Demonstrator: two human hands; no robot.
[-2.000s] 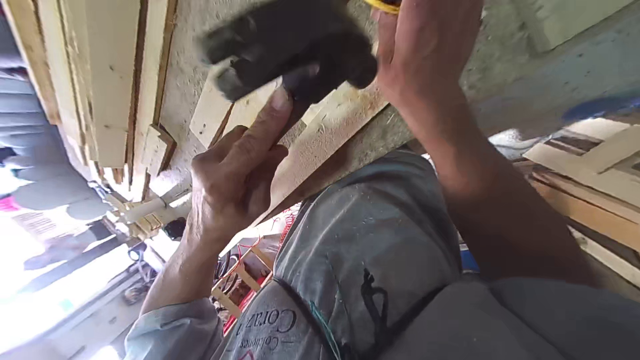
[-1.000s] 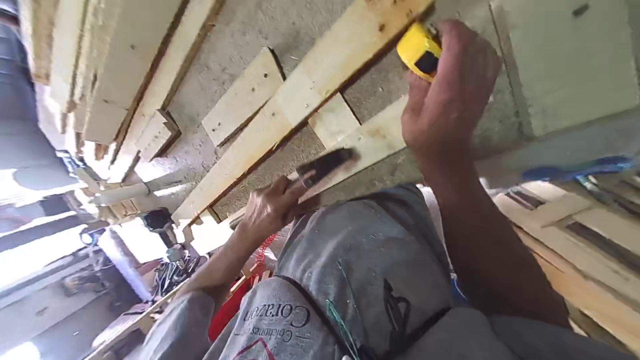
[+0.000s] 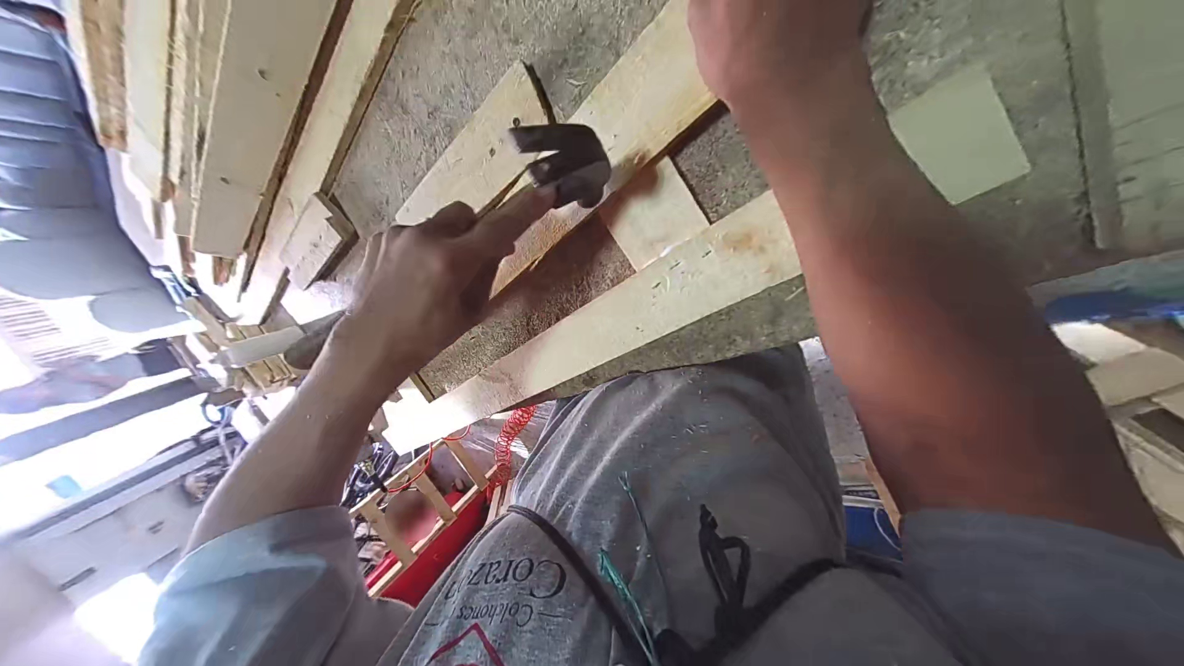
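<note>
My left hand (image 3: 421, 273) is closed around a claw hammer (image 3: 578, 162), its index finger stretched along the handle toward the dark metal head. The hammer head is just over a long wooden board (image 3: 638, 111). A second long board (image 3: 629, 324) runs roughly alongside it, nearer my body, and a short wood piece (image 3: 657, 213) spans the gap between them. Beyond the first board lies another short board (image 3: 472, 153). My right hand (image 3: 782, 46) is at the top edge, beside the far part of the first board; its fingers and anything in them are cut off.
Long boards (image 3: 264, 120) are stacked at the left, with a small wood block (image 3: 314, 240) beside them. A pale square piece (image 3: 962, 134) lies on the rough work surface at the right. Below left are a red coiled hose (image 3: 509, 439) and a red container (image 3: 435, 546) with wooden slats.
The hammer head has come up from the nearer board to over the farther one. My right hand has moved up to the view's edge; the yellow tape measure it held has left view.
</note>
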